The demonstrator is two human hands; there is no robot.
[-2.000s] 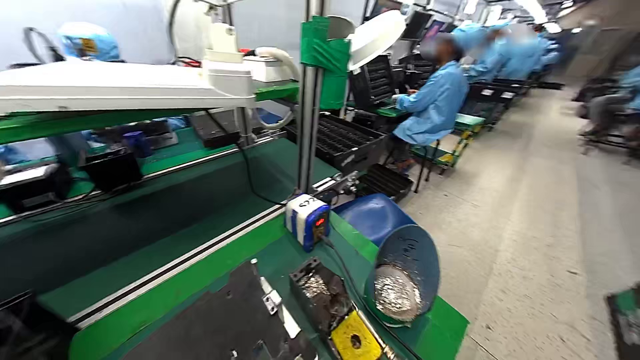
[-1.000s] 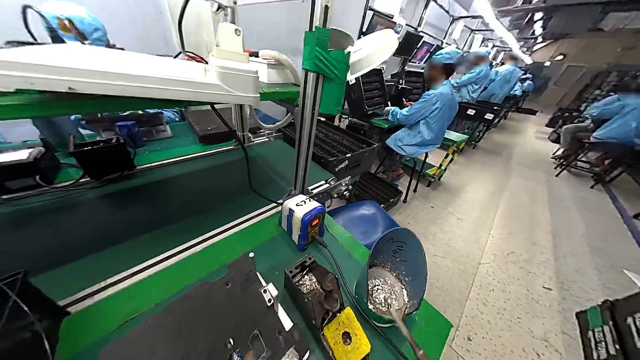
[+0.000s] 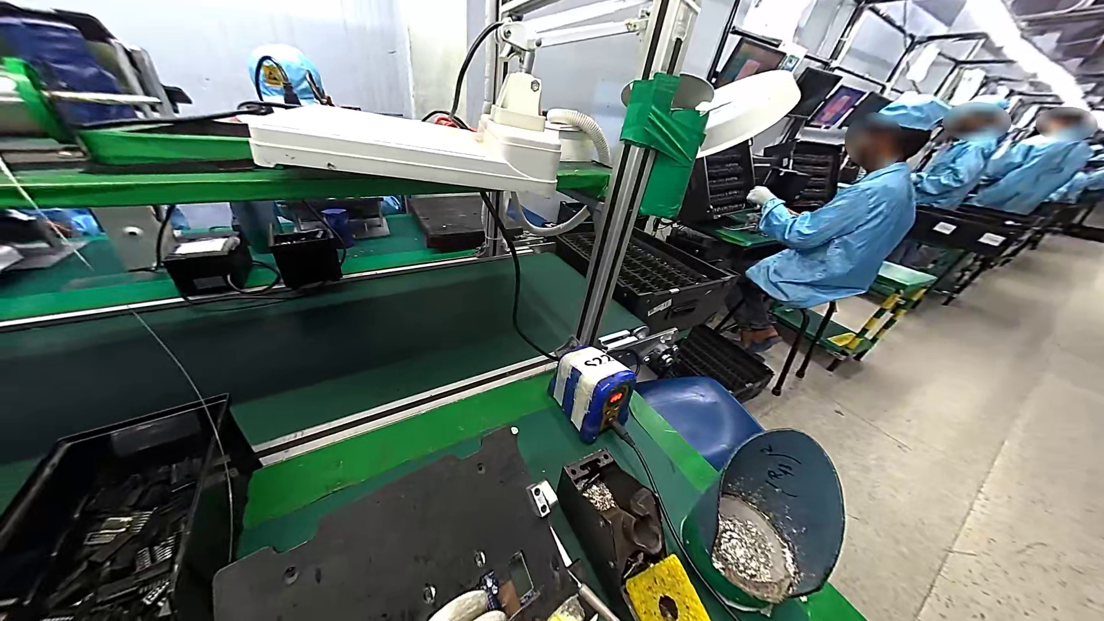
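Note:
My left hand (image 3: 466,607), in a pale glove, shows only its fingertips at the bottom edge, closed against a small electronic part (image 3: 493,588) over the black plate (image 3: 388,526). Right of it, a pale yellowish fingertip, apparently my right hand (image 3: 567,611), is cut off by the frame; its grip is hidden. A slim metal tool like a soldering iron (image 3: 593,599) slants up beside it. The black iron holder (image 3: 608,517) with a yellow sponge (image 3: 666,590) stands to the right, then a dark cup (image 3: 780,483) of silvery solder scraps. Behind is a blue soldering station (image 3: 595,392).
A black bin (image 3: 226,457) of dark parts stands at left. A green conveyor belt (image 3: 345,345) runs behind the bench. A metal post (image 3: 617,250) rises behind the station, whose cable crosses beside the holder. A blue stool (image 3: 703,418) stands beyond; a person in blue (image 3: 845,233) sits further back.
A second ago a slim tool reached into the cup; now none is in it, and one slants by the black plate. The view has turned left, showing the bin of parts.

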